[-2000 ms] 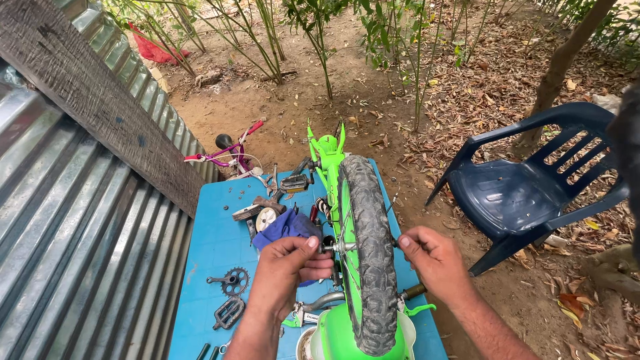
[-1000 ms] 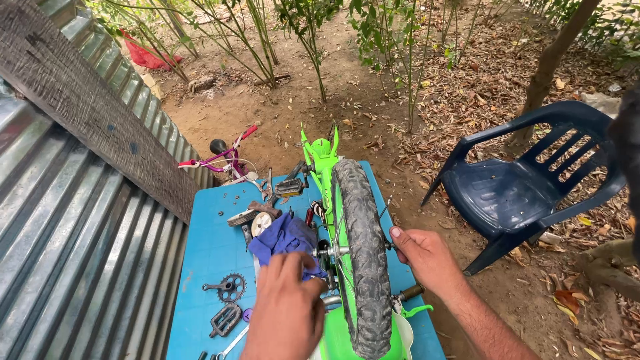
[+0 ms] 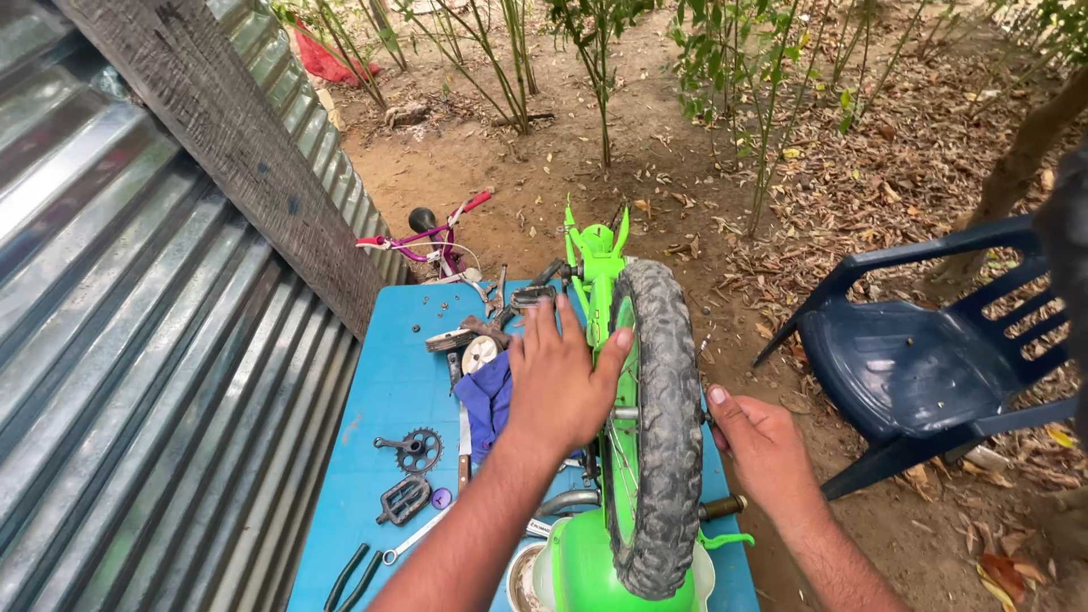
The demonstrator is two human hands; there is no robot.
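A green bicycle frame point(image 3: 602, 270) lies upside down on a blue table point(image 3: 374, 374), with a knobby black tyre point(image 3: 667, 425) on its wheel. Fingers spread, my left hand point(image 3: 557, 374) reaches over the frame's left side, above a blue cloth point(image 3: 486, 399); nothing shows in its grip. On the wheel's other side, my right hand point(image 3: 756, 433) pinches the axle end point(image 3: 707, 417) between thumb and fingers. The wheel hub point(image 3: 625, 413) shows between the spokes. A green brake lever point(image 3: 725, 540) and a handlebar grip point(image 3: 722, 508) stick out below my right hand.
Left on the table lie a crankset point(image 3: 418, 449), a pedal point(image 3: 405, 499), a combination wrench point(image 3: 416, 535), plier handles point(image 3: 353, 578) and a knife point(image 3: 464, 442). A corrugated metal wall point(image 3: 170, 357) borders the left; a dark plastic chair point(image 3: 909, 365) stands right.
My left hand has left the hub's left side, where it was two seconds ago, and is now farther forward with fingers spread. My right hand stays beside the wheel.
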